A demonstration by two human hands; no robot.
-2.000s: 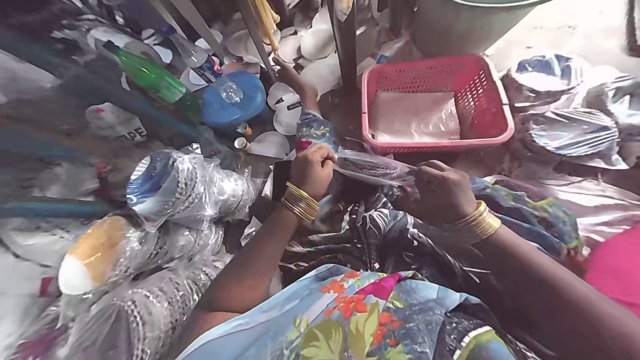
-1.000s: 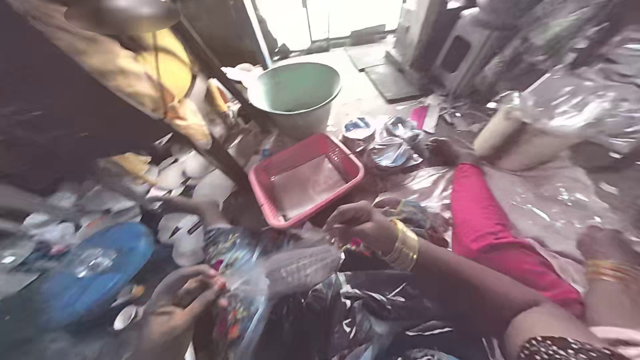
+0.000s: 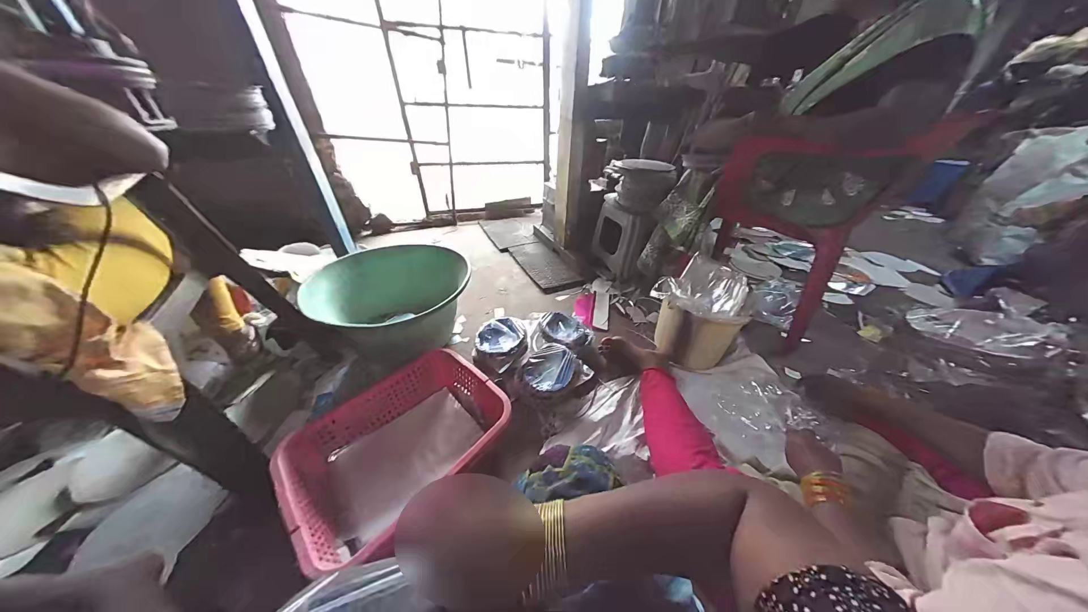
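At the lower middle, my right hand (image 3: 476, 540) is a smooth blur below gold bangles, beside the near corner of a pink perforated plastic basket (image 3: 289, 510). Clear plastic film (image 3: 357, 591) shows just under it at the bottom edge; whether my fingers grip the film cannot be seen. A pale flat sheet or packet (image 3: 404, 463) lies in the basket. My left hand cannot be made out; a blurred piece of limb (image 3: 85, 586) enters at the lower left corner, and I cannot tell whether it is a hand or a foot.
A green plastic tub (image 3: 382, 293) stands behind the basket. Several plastic-wrapped round bundles (image 3: 551, 367) sit to its right. A co-worker's pink-clad leg (image 3: 676, 425) and bangled arm (image 3: 820, 476) are at right. Farther back are a beige bucket (image 3: 701, 331) and a red chair (image 3: 816, 280).
The view has swung up and to the right, toward the barred door. Both hands were at a clear plastic bag earlier; now only my right hand is plainly in view.
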